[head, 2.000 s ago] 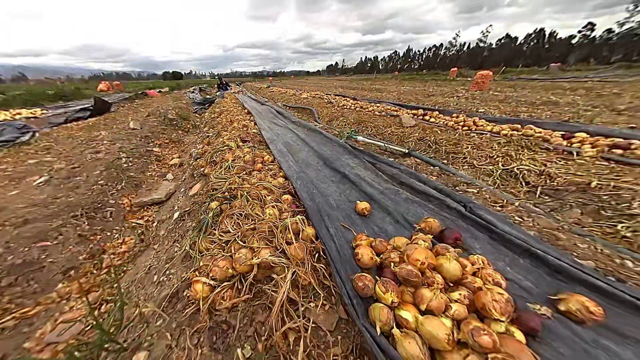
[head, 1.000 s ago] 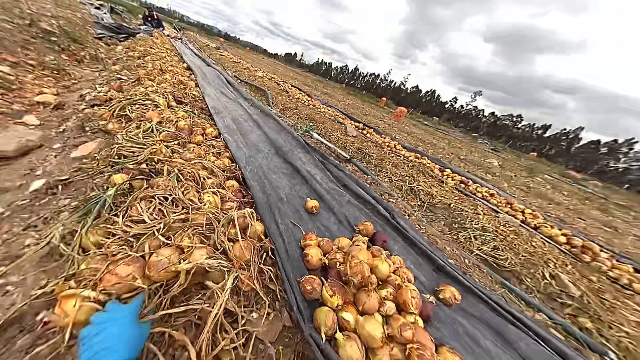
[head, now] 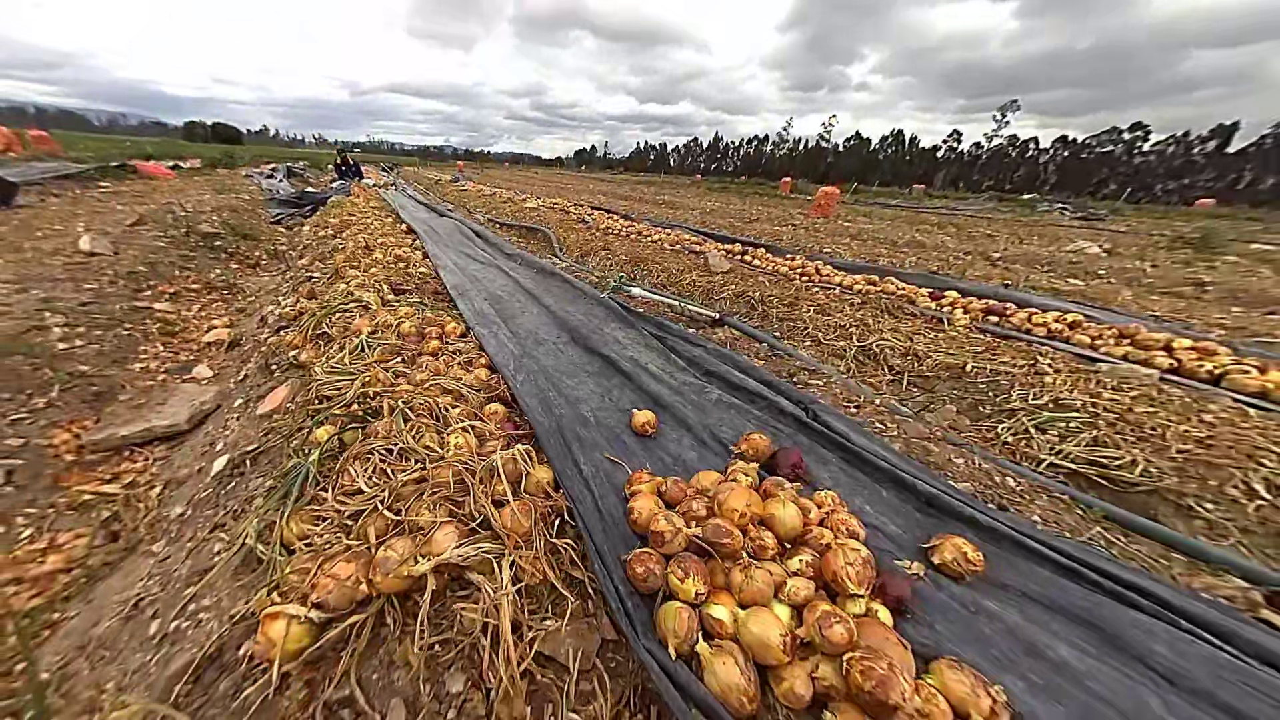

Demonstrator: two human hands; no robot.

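Note:
Neither my left hand nor my right hand shows in the head view now. A heap of yellow onions (head: 750, 580) lies at the lower middle on a long strip of black fabric sheeting (head: 560, 350). A single onion (head: 644, 422) rests just beyond the heap, and another onion (head: 955, 556) lies to its right. Among the heap's far edge sits a dark red onion (head: 788, 464). Left of the sheeting, a row of onions with dry tops (head: 430, 480) runs along the soil, some bulbs partly covered by withered leaves.
A hose (head: 1130, 520) with a pale pipe section (head: 668, 300) runs right of the sheeting. Beyond it stretches another onion row (head: 1080, 330). A flat stone (head: 155, 415) lies on the left soil. Far off are a filled orange sack (head: 825, 202) and a person (head: 347, 166) beside dark sheeting.
A blue-gloved hand, at the lower left over the onion row one second ago, has left the view. The view has tilted and levelled again. The onion heap looks unchanged.

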